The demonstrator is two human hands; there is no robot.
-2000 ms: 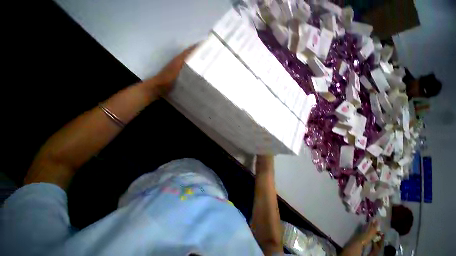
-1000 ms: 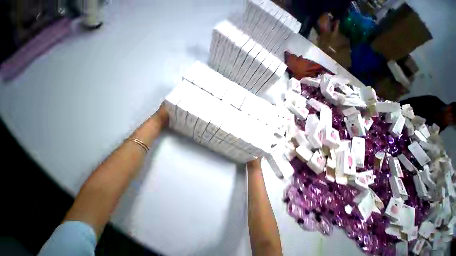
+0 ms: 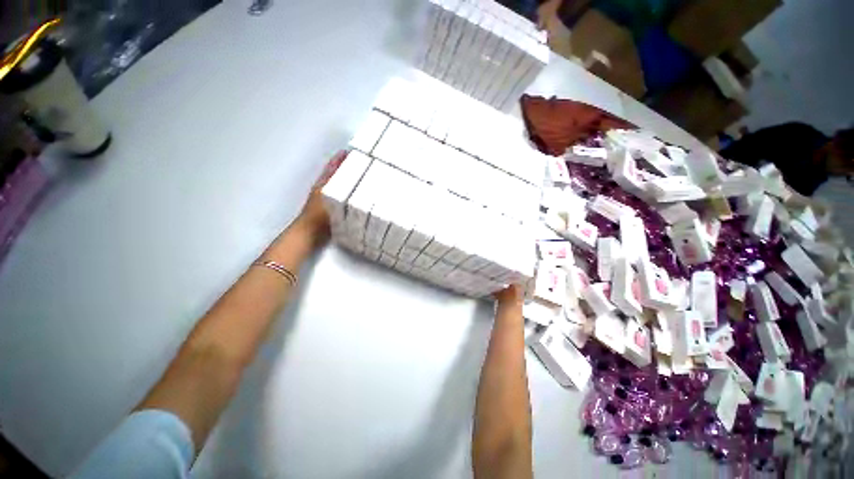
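A large block of white cartons point(image 3: 431, 187), several rows together, is on the white table in the middle of the view. My left hand point(image 3: 321, 201) presses its left end; the fingers are partly hidden behind it. My right hand point(image 3: 510, 293) holds its right near corner, mostly hidden by the block. To the right lies a heap of pink-purple bottles point(image 3: 646, 398) with loose white cartons point(image 3: 688, 332) jumbled on top.
Another row of cartons point(image 3: 482, 51) stands behind the block. A reddish-brown cloth-like thing point(image 3: 566, 123) lies beside it. A white cup-like container point(image 3: 70, 108) stands at the far left. Brown cardboard boxes point(image 3: 716, 33) and a dark-haired person point(image 3: 791, 154) are beyond the table.
The block I carried over the table's near edge is now on the table, pushed against the nearer standing row. Over the last second both hands and the block shifted slightly right.
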